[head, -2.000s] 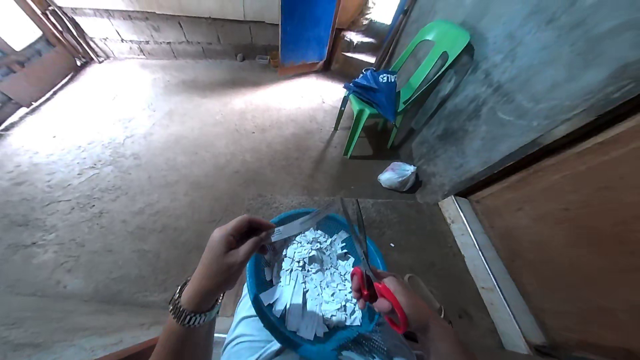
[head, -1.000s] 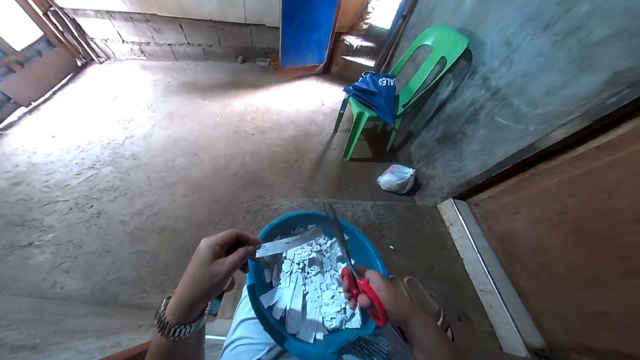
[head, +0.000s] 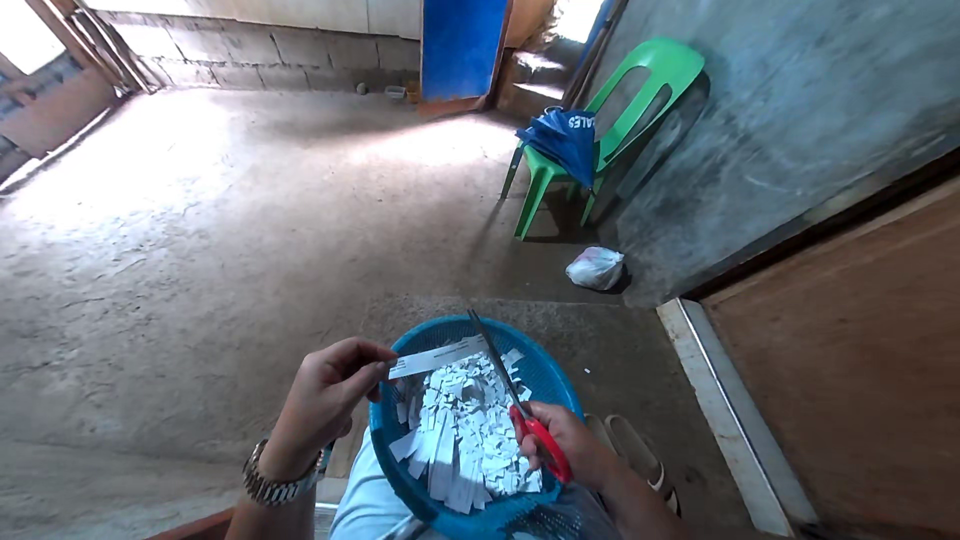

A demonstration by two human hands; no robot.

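Note:
A blue plastic basket (head: 570,382) rests on my lap, holding many small cut paper pieces and longer paper strips (head: 442,450). Between the thumb and fingers of my left hand (head: 330,390), which wears a metal-band watch (head: 277,480), is one end of a printed white paper strip (head: 431,360). The strip reaches right over the basket. My right hand (head: 562,442) grips the red handles of a pair of scissors (head: 510,375). Their blades look nearly closed and point up and left, at the strip's far end.
A green plastic chair (head: 536,180) carries a folded blue umbrella (head: 566,142) by the grey wall. A white plastic bag (head: 595,268) lies on the concrete floor below it. Sandals (head: 634,446) lie right of the basket, near a brown wooden door (head: 862,337).
The scissor blades stood apart two seconds ago and now look nearly closed. My left hand still holds a strip over the basket.

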